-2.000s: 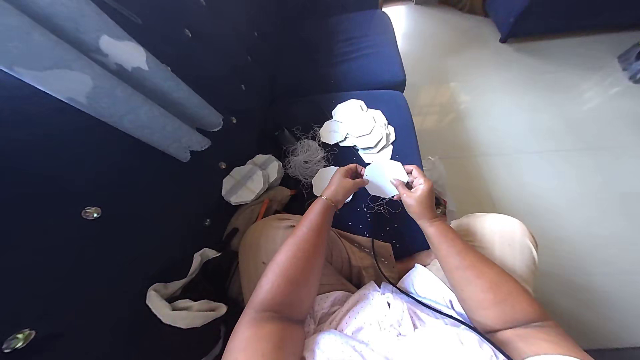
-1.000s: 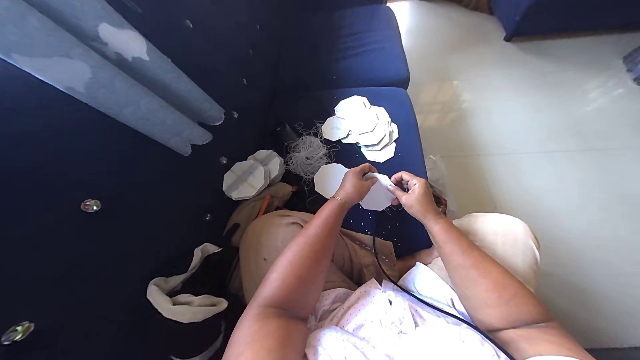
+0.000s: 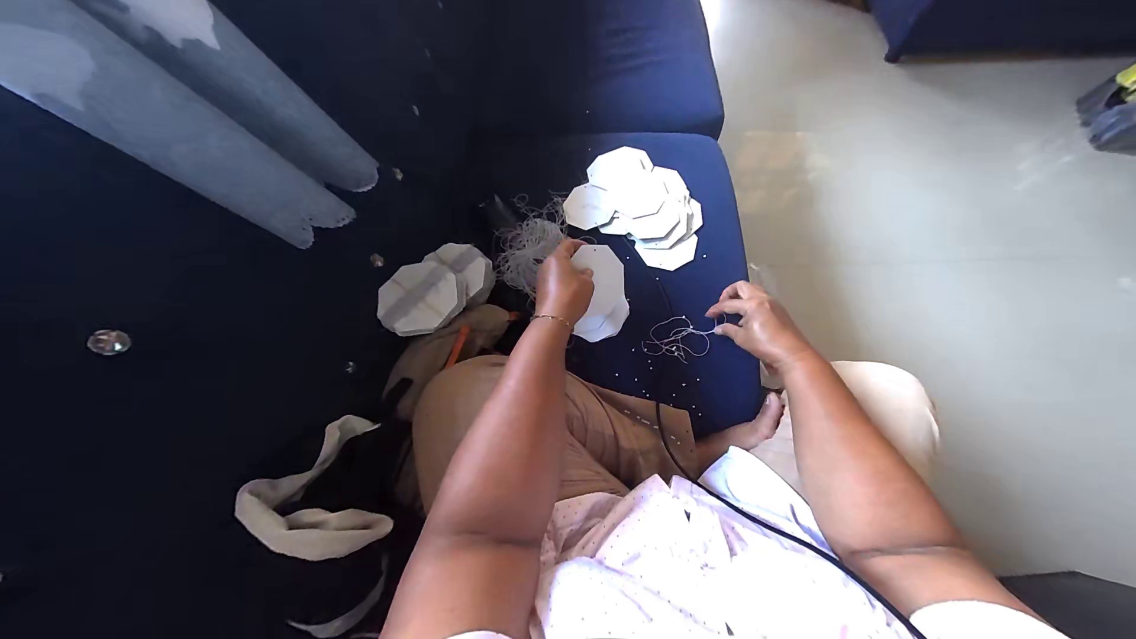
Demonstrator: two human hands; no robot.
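My left hand (image 3: pixel 564 286) is at the left edge of white octagonal cards (image 3: pixel 605 297) on the blue seat cushion; its fingertips overlap the upper card, and whether they grip it is unclear. My right hand (image 3: pixel 754 321) pinches fine thread at the cushion's right side, beside a loose tangle of thread (image 3: pixel 679 339). Behind the hands lies a heap of white octagonal cards (image 3: pixel 641 200). A larger bundle of pale thread (image 3: pixel 532 248) lies just left of that heap, partly behind my left hand. Small white specks dot the cushion.
More octagonal cards with grey bands (image 3: pixel 421 299) lie at the left. A black cable (image 3: pixel 772 528) crosses my lap. An orange-handled item (image 3: pixel 457 346) and a beige cloth strip (image 3: pixel 311 532) are at the left. Grey curtains (image 3: pixel 222 133) hang at upper left. Tiled floor (image 3: pixel 887 266) lies at the right.
My hands were together at a white card; now they are apart, the left over the cards further left and back, the right further right with thread.
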